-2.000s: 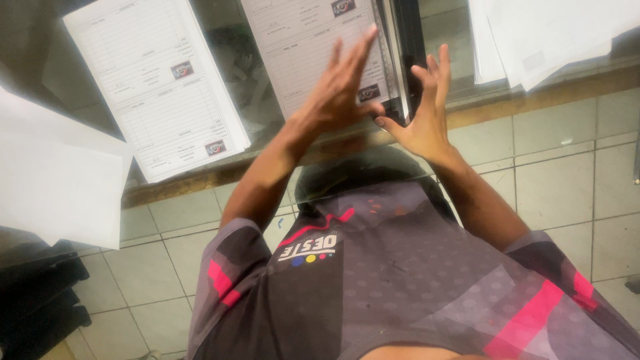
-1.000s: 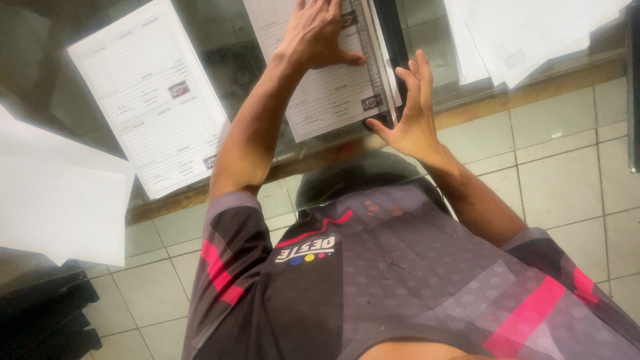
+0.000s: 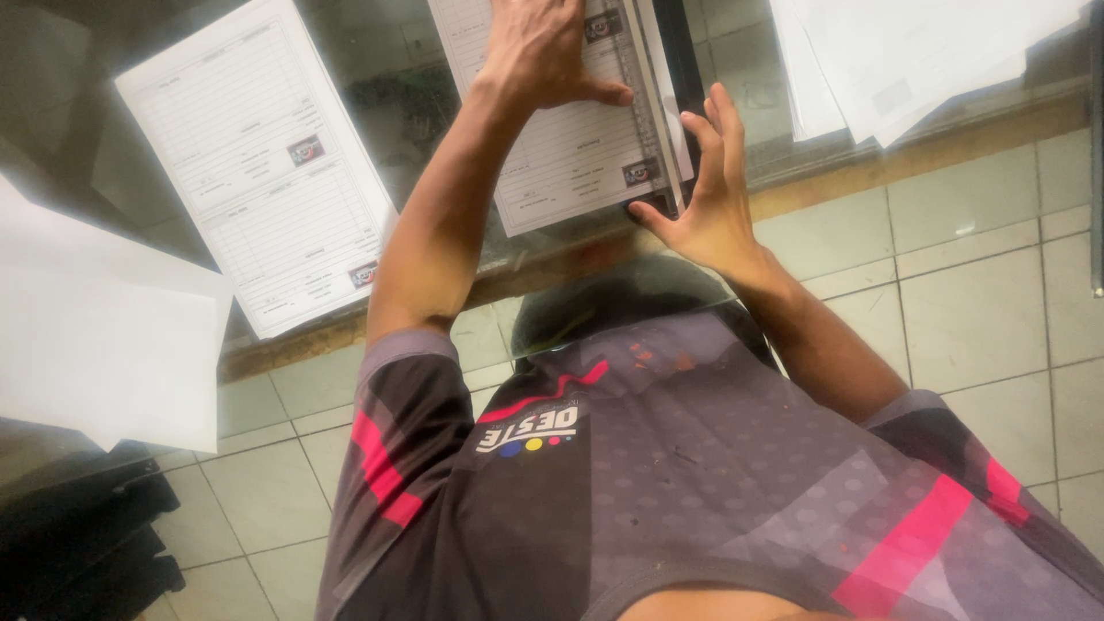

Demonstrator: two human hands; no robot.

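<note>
My left hand (image 3: 539, 56) is over the upper part of a printed form sheet (image 3: 552, 185), its thumb pointing right toward a clear ruler (image 3: 640, 90). The top edge of the view cuts off its fingertips. The ruler lies along the sheet's right side, beside a pale narrow strip (image 3: 662, 116) and a black bar (image 3: 679, 52). My right hand (image 3: 711, 185) is at the lower end of the strip, thumb and fingers spread apart. Its thumb tip is near a small dark piece at the sheet's lower corner; contact is unclear.
Left of my left arm lies a stack of printed forms (image 3: 267, 181). Blank white sheets (image 3: 103, 345) are at the far left, and more loose sheets (image 3: 914, 52) at the upper right. The glass tabletop has a wooden edge (image 3: 923, 172). Black stacked items (image 3: 95, 535) stand lower left.
My left hand has moved from beside the strip, up and left onto the printed sheet. My right hand stays near the strip's lower end, its fingers still spread.
</note>
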